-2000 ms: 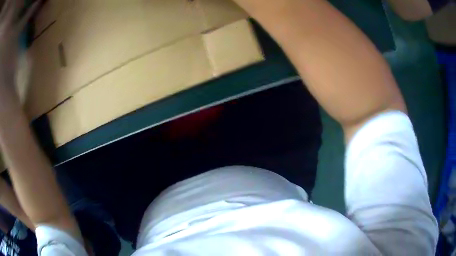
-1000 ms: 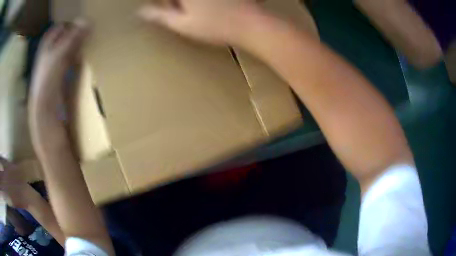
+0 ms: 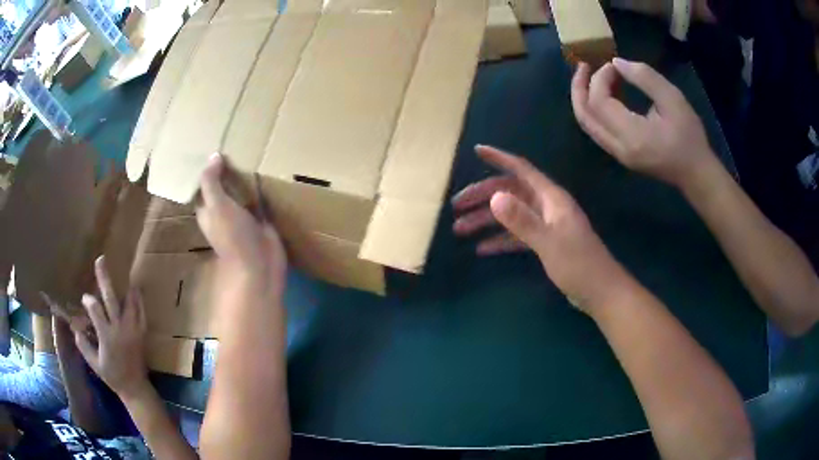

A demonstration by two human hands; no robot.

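Observation:
A brown die-cut box blank (image 3: 332, 99) is raised and tilted above the table, its long panels running up to the top edge of the view. A dark lock slot shows near its lower side, and the side wall (image 3: 314, 202) there is bent down along its crease. My left hand (image 3: 238, 220) grips the blank at its lower left edge, some fingers hidden behind it. My right hand (image 3: 530, 211) is to the right of the blank, fingers apart, empty and not touching it.
The dark green table (image 3: 431, 359) lies below. At left, another person's hands (image 3: 112, 332) work on a cardboard blank (image 3: 175, 296). At upper right, another person's hand (image 3: 642, 121) is near a narrow cardboard piece (image 3: 584, 31). More cardboard lies at the upper left.
The blank is now raised and turned, where it lay flat near the table's front edge. My right hand has come off it. The view now takes in more of the table.

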